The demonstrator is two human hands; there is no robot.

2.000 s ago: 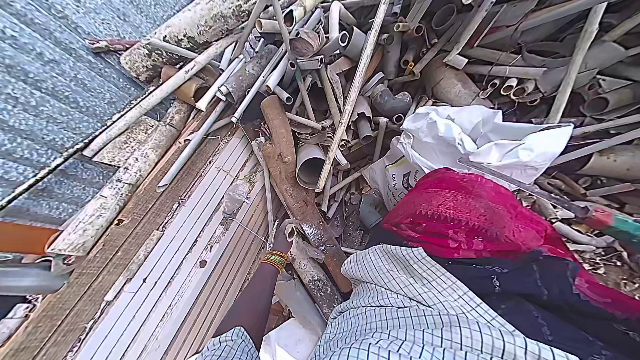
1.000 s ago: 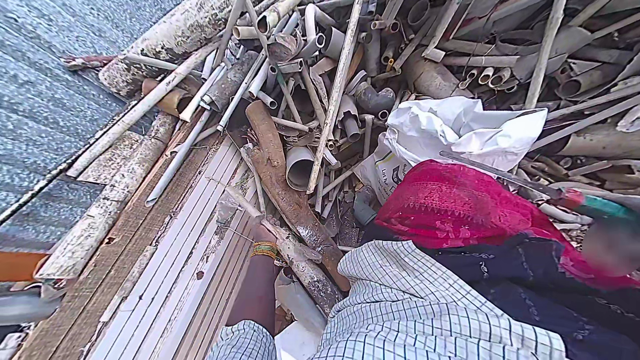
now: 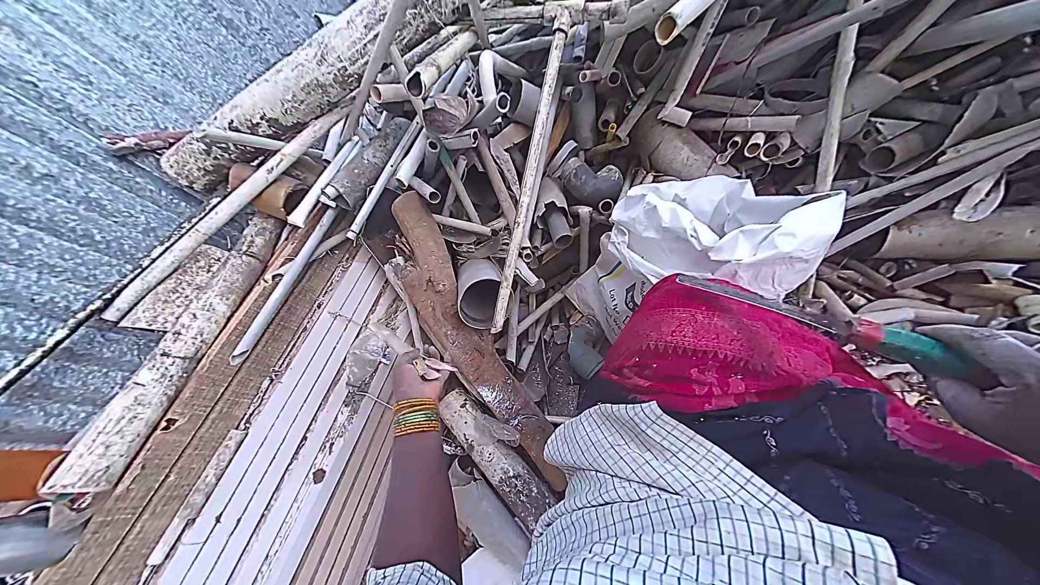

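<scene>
My left hand [image 3: 418, 382], with bangles at the wrist, is closed around small pale broken pieces [image 3: 426, 370] beside a brown wooden log [image 3: 455, 325]. A crumpled clear plastic scrap [image 3: 367, 357] lies just left of it, over the long white strips [image 3: 276, 455]. At the right edge my right hand [image 3: 987, 382] grips the green handle [image 3: 926, 351] of a long-bladed metal tool [image 3: 764, 305]; its blade lies across the red cloth [image 3: 715, 349] on my lap. A white sack [image 3: 723, 236] sits against the cloth, beyond the blade.
A heap of plastic pipes and fittings [image 3: 585, 179] fills the middle and back. Wooden planks [image 3: 203, 414] run along the left, near a corrugated metal sheet [image 3: 97, 162]. A mottled pipe piece [image 3: 496, 455] lies beside my left forearm. A thin pole [image 3: 536, 162] stands slanted over the heap.
My left hand now shows pale pieces in its grip beside the log. Between one second ago and now, my right hand stays at the right with the green-handled tool.
</scene>
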